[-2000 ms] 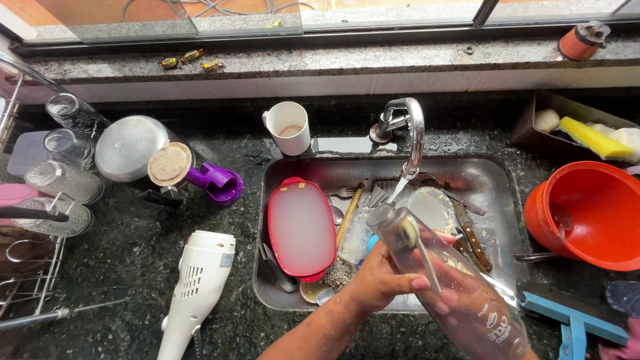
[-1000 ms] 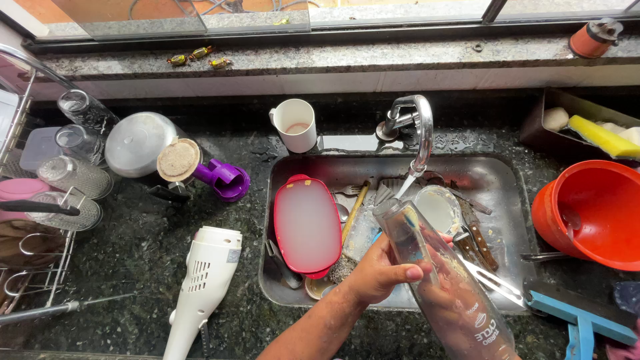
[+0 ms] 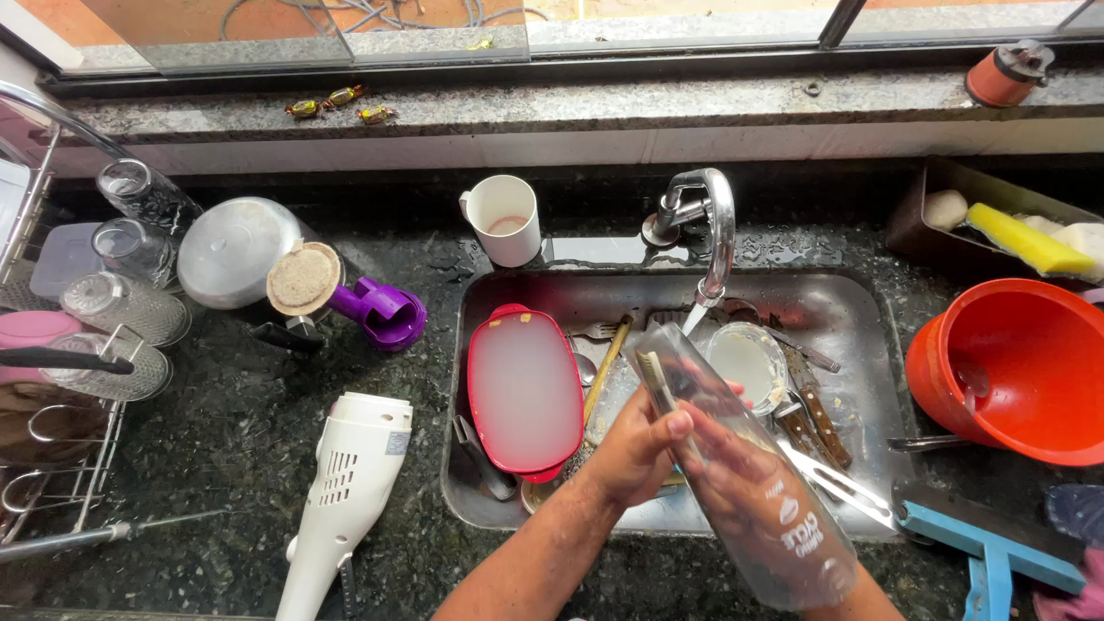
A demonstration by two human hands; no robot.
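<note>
My left hand (image 3: 638, 444) is closed around the narrower end of a clear plastic canister (image 3: 811, 539), its thumb on the near side. Through the canister wall shows my right hand (image 3: 737, 479), with a small toothbrush-like brush (image 3: 655, 375) at its fingers; the plastic blurs the exact grip. The canister is tilted over the sink (image 3: 862, 345), its upper end just below the chrome faucet (image 3: 720, 233), from which water runs. A white handheld vacuum body (image 3: 354, 483) lies left of the sink. Beyond it are a purple plastic part (image 3: 392, 315) and a round, dusty filter (image 3: 304, 278).
In the sink are a red-rimmed container (image 3: 526, 392), a round white container (image 3: 746, 366), knives (image 3: 824, 427) and other cutlery. A white mug (image 3: 504, 220) stands behind it. To the right are a red bowl (image 3: 1018, 371) and a blue squeegee (image 3: 992, 539); a dish rack (image 3: 90, 474) stands left.
The brush shows through the canister's upper end now, where it was not visible a second ago. My left hand stays around the canister, and the water keeps running.
</note>
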